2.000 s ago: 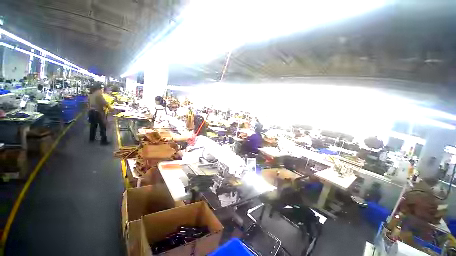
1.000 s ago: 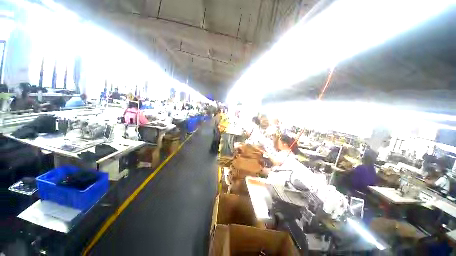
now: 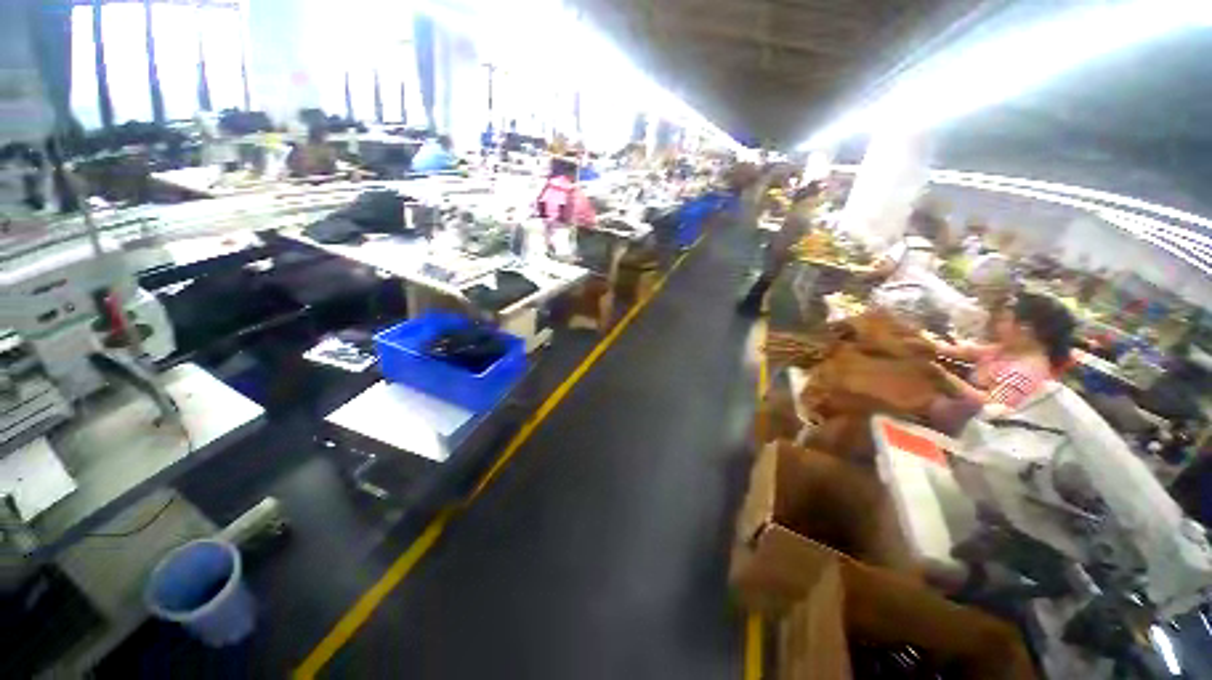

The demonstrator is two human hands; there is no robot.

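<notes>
Neither of my hands is in the picture. Nearest in front of me on the right are open cardboard cartons (image 3: 811,585) beside the yellow aisle line; the nearer one has dark contents. Beyond them, brown garment pieces (image 3: 871,365) lie heaped by a white table (image 3: 917,498) with an orange-red patch on it. A blue plastic bin (image 3: 445,372) with dark contents sits on a pale low stand (image 3: 399,419) left of the aisle.
A dark aisle (image 3: 605,465) runs ahead between yellow lines. A person (image 3: 784,239) stands at its right side. A person in red and white stripes (image 3: 1017,365) sits at right. A light blue bucket (image 3: 206,598) and a white machine table (image 3: 200,425) are at near left.
The view has turned left. The aisle, cartons and blue bin have shifted right in the picture, and the bucket and near-left machine table have come into view.
</notes>
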